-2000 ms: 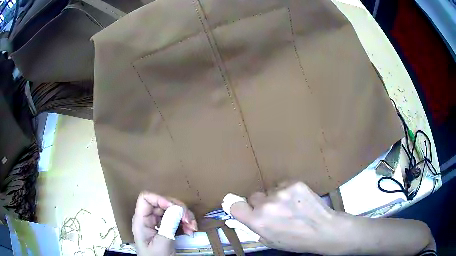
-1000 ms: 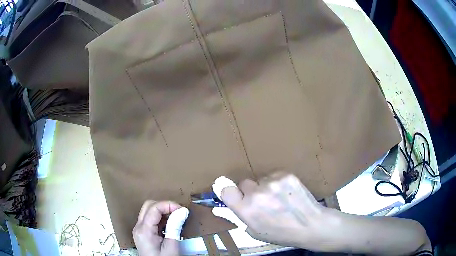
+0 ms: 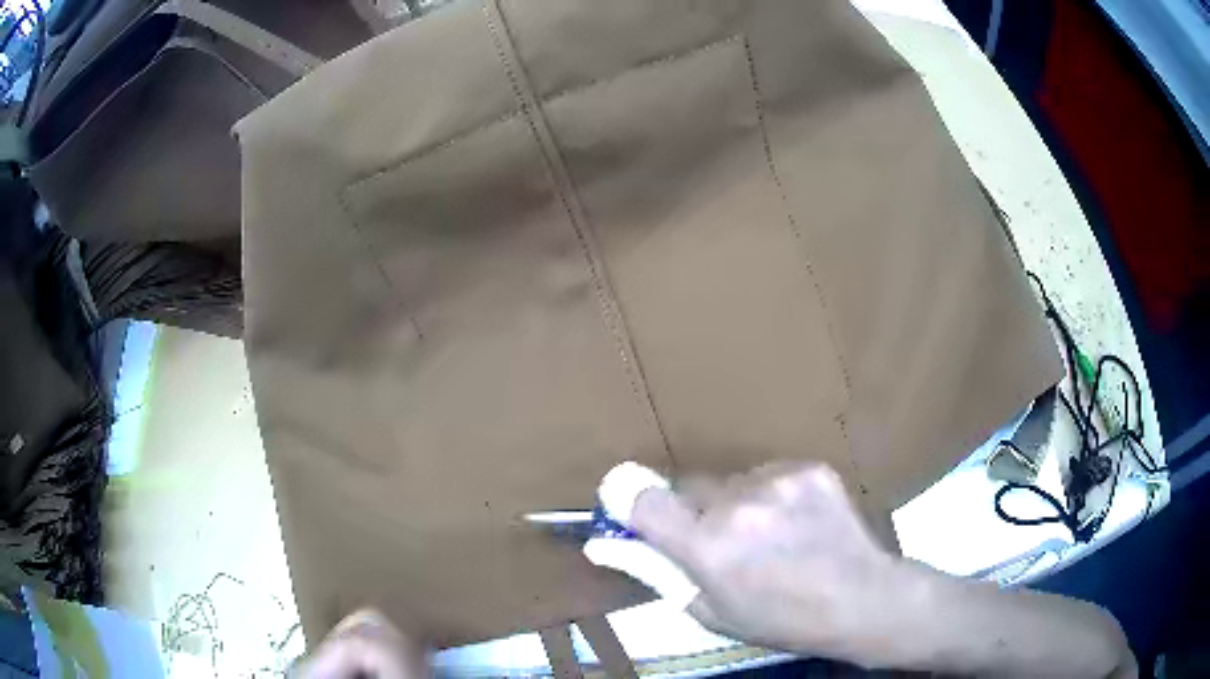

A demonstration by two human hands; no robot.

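A brown tote bag (image 3: 717,292) lies flat on the worktable, with stitch lines and a centre seam running down it. Two narrow handle straps (image 3: 604,647) stick out at its near edge. My right hand (image 3: 783,557), with white covers on the thumb and a finger, holds small thread snips (image 3: 584,520); their blades point left over the bag's lower part. My left hand (image 3: 361,650) is at the bag's near left corner, blurred and cut off by the bottom edge; its fingers and what they touch cannot be made out.
Black cord (image 3: 1095,451) lies tangled on the right side of the pale table (image 3: 199,438). Thread clippings (image 3: 199,630) lie at the lower left. Other dark brown bags (image 3: 146,146) are heaped at the upper left. White sheets show under the bag's near edge.
My left hand has moved down and left, away from the snips. My right hand with the snips has moved slightly right. The bag's near edge lies flatter than before.
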